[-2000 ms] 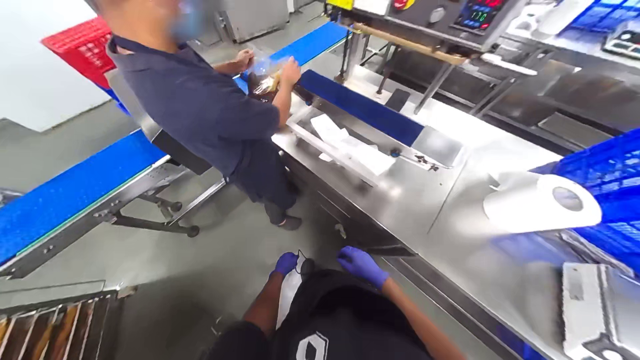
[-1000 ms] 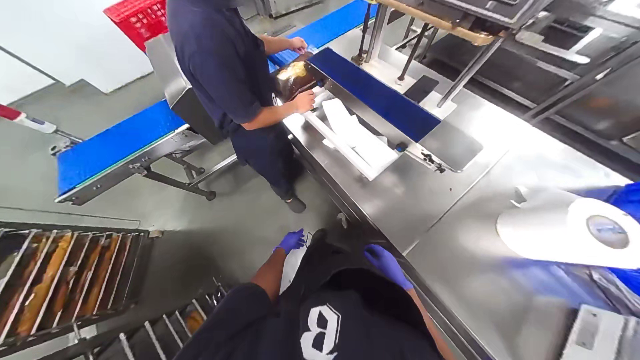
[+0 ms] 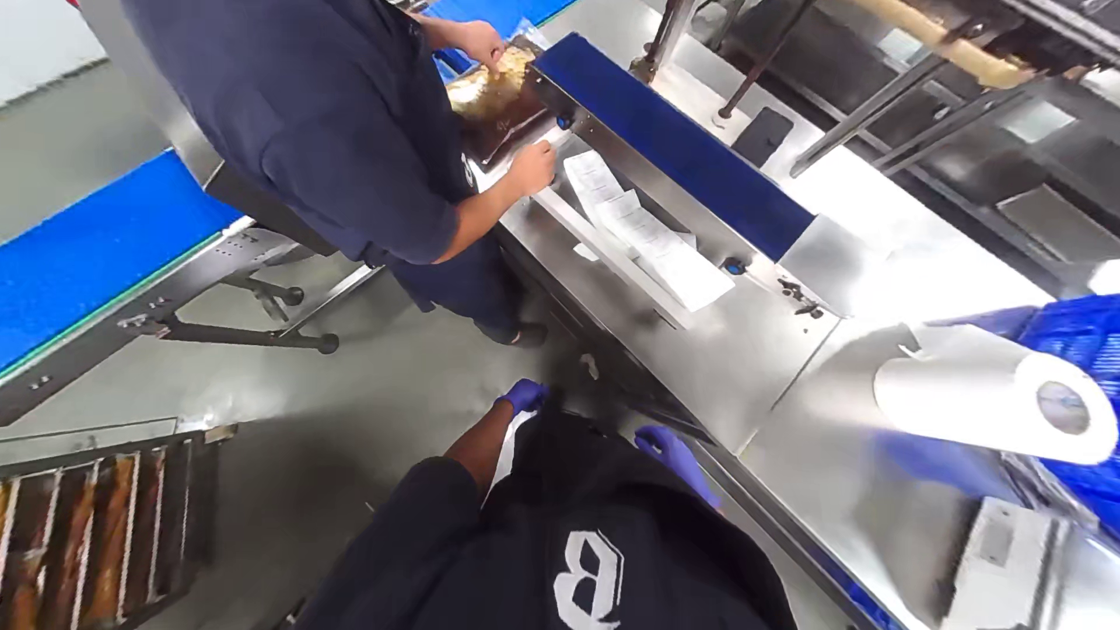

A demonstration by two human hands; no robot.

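My left hand, in a purple glove, is by the front of my black apron, next to a strip of white cloth or paper; whether its fingers grip that strip is unclear. My right hand, gloved the same way, hangs beside the edge of the steel counter with nothing visible in it. Printed paper sheets lie on the counter beside a dark blue conveyor belt. To their left, a person in dark blue has both hands at a clear plastic bag with yellowish contents.
A large white roll lies on the counter at right, near blue plastic crates and a pale device. A bright blue conveyor stands at left, above a rack with trays of brown food at lower left.
The view has shifted, bringing the counter and co-worker closer. The co-worker's near hand has come away from the bag's middle toward the counter's edge. My hands stay low at my sides.
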